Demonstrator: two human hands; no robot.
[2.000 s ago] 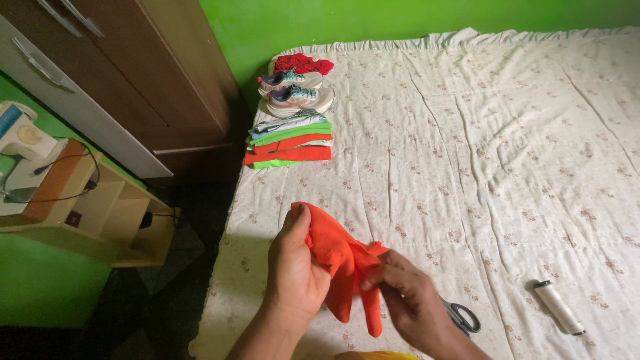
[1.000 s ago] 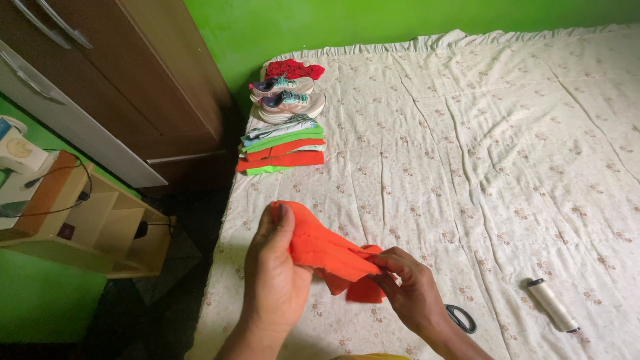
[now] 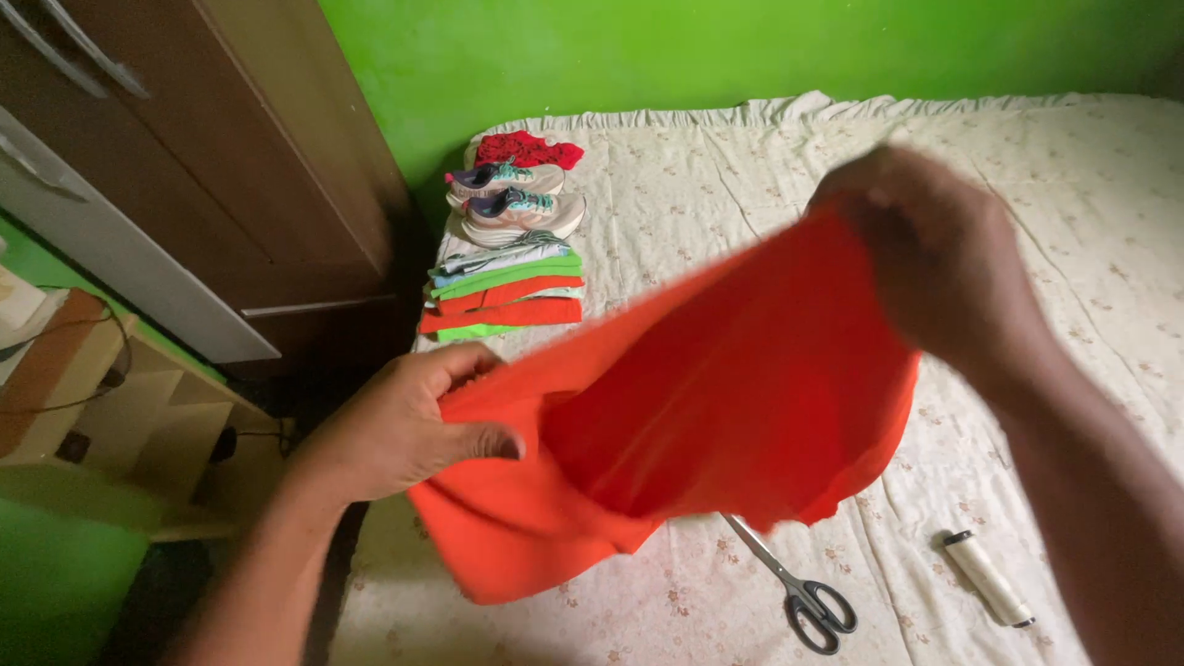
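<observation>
An orange-red piece of fabric (image 3: 703,398) is stretched between my two hands above the bed. My left hand (image 3: 416,425) grips its left edge, thumb on top. My right hand (image 3: 925,240), blurred, holds the raised upper right corner. Below the cloth lie scissors with black handles (image 3: 814,601), their blade tips hidden under it. A spool of white thread (image 3: 988,575) rests on its side to the right of the scissors.
On the bed's far left are folded cloths (image 3: 509,291), a pair of sneakers (image 3: 523,215) and a red lacy cloth (image 3: 527,150). A brown wardrobe (image 3: 213,157) and a wooden stand (image 3: 139,416) are left of the bed, whose sheet (image 3: 1064,277) is wrinkled.
The fabric, bunched between my hands before, is now spread wide. My right hand has moved up and to the right, away from my left. More of the scissors shows.
</observation>
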